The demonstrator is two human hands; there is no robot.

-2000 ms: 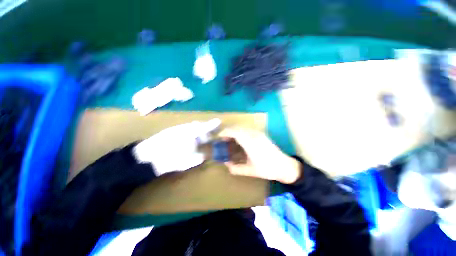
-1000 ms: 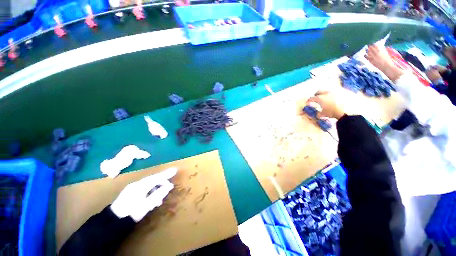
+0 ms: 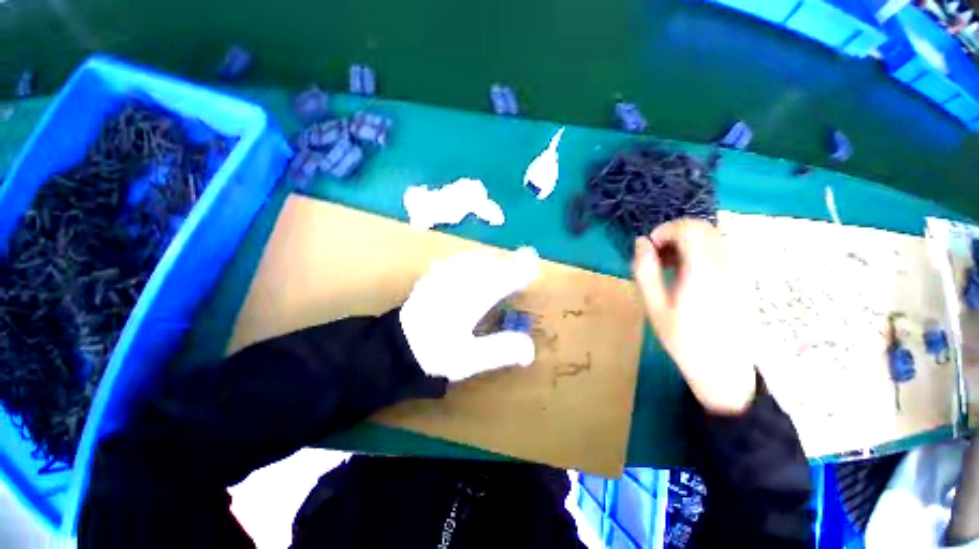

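My left hand (image 3: 462, 316), in a white glove, rests over the cardboard mat (image 3: 429, 418) with a small dark blue-grey plastic housing (image 3: 515, 320) between thumb and fingers. My right hand (image 3: 692, 311), bare, is at the lower edge of the pile of black rubber loops (image 3: 649, 193). Its thumb and fingertips are pinched together there; whether a loop is between them cannot be made out. Dark loop-shaped marks show on the mat to the right of the housing.
A deep blue bin (image 3: 231, 118) full of black loops stands at left. Housings (image 3: 341, 156) lie beside it. A white tissue (image 3: 453, 204) and glue bottle (image 3: 544, 172) lie above the mat. A paler mat (image 3: 827, 375) with housings is at right. The green conveyor (image 3: 429, 43) carries spaced housings.
My right hand has moved back from the neighbouring mat to the loop pile. My left hand stays over the cardboard mat, with the housing now clearly visible. The view has turned left.
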